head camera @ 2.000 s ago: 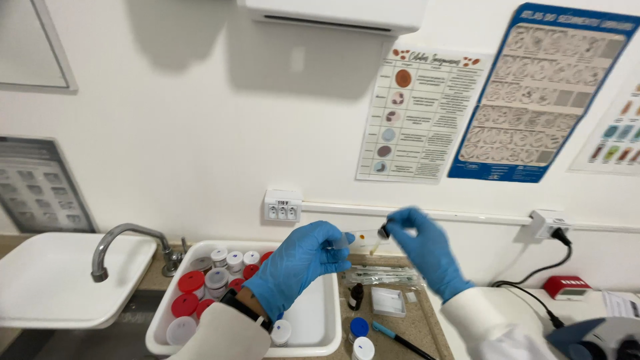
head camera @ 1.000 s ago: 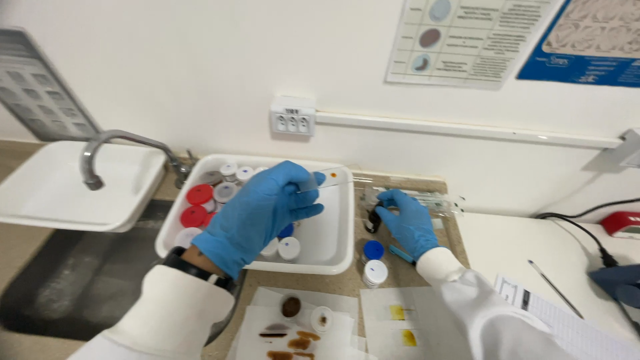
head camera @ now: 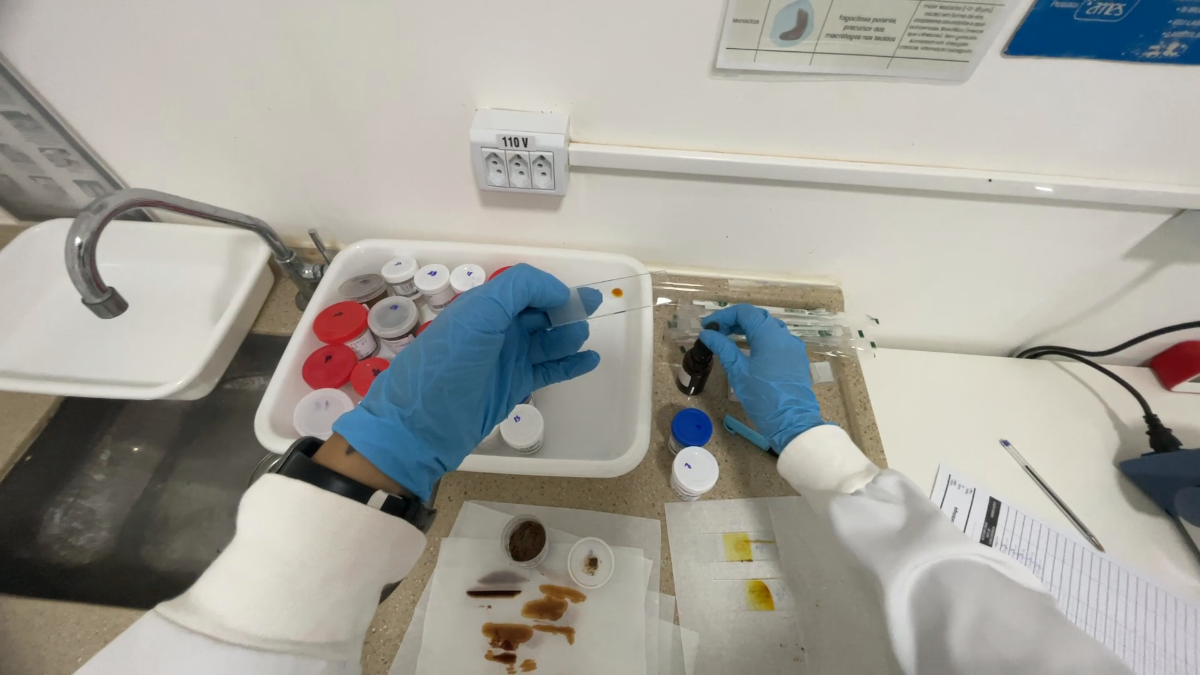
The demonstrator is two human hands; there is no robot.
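My left hand (head camera: 469,366), in a blue glove, holds a glass microscope slide (head camera: 609,298) by its frosted end, above a white tray (head camera: 600,459). An orange-brown drop shows on the slide. My right hand (head camera: 764,375), also gloved in blue, has its fingertips on the black cap of a small dark dropper bottle (head camera: 695,368), which stands on the granite counter. Just in front of the bottle are a blue-capped jar (head camera: 691,429) and a white-capped jar (head camera: 695,472). A teal-capped pen (head camera: 747,433) lies partly under my right wrist.
Red- and white-lidded sample jars (head camera: 340,323) fill the tray's left part. Nearer lie stained papers (head camera: 469,609), an open jar of brown material (head camera: 526,541) and slides with yellow smears (head camera: 760,594). A faucet (head camera: 169,202) and sink (head camera: 141,487) are at left, a ruled sheet (head camera: 1078,562) at right.
My right hand has gone from beside the slide, where it held a dark dropper cap, down to the dark bottle on the counter. My left hand still holds the slide. The view has tilted downward.
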